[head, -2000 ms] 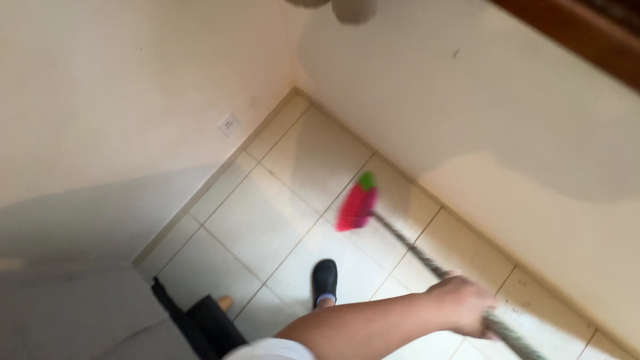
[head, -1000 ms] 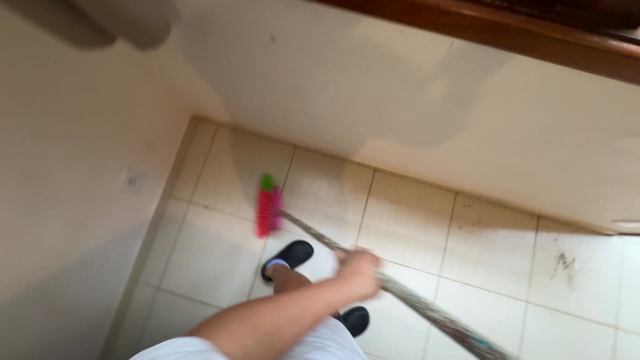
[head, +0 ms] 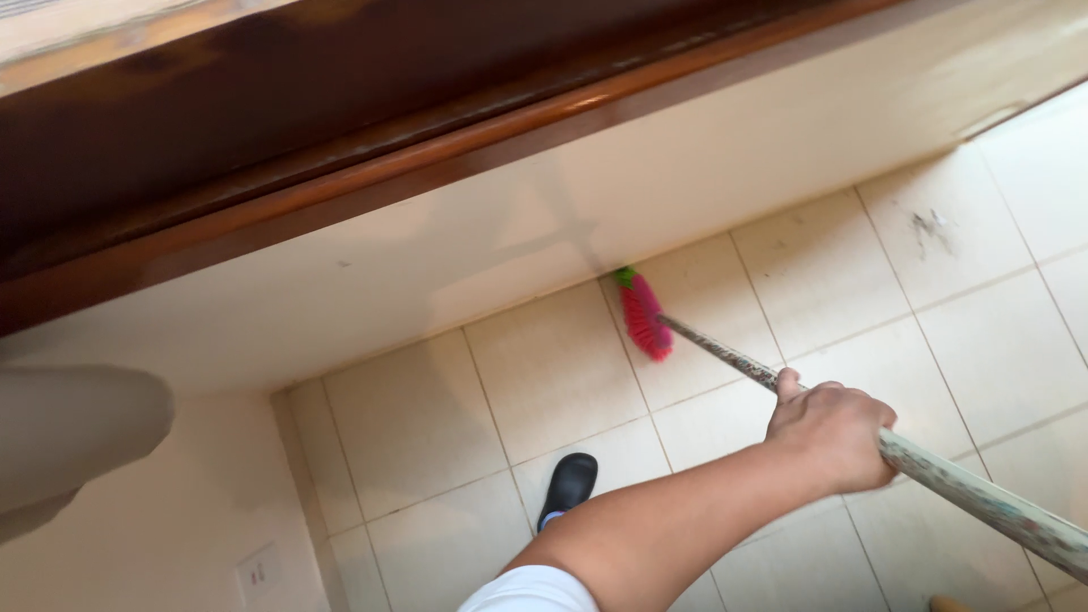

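My left hand [head: 833, 433] is closed around the middle of a broom's long, mottled pole [head: 960, 489], its arm reaching in from the bottom edge. At the pole's far end, the pink broom head [head: 648, 306] with red bristles rests on the tiled floor, its green end close against the foot of the wall. From the hand, the pole runs back out of view at the lower right. My right hand cannot be made out.
Pale floor tiles [head: 544, 365] meet the wall [head: 476, 246] below a dark wooden ledge [head: 425, 161]. Dark marks [head: 933, 223] lie on a tile at right. One black shoe [head: 571, 483] shows beside my arm. A blurred grey rounded object [head: 76, 425] juts in at left, above a wall socket [head: 257, 574].
The broom head has moved along the wall, away from the room's corner, and sits closer to the wall's foot. My left hand has kept its grip. The view has turned.
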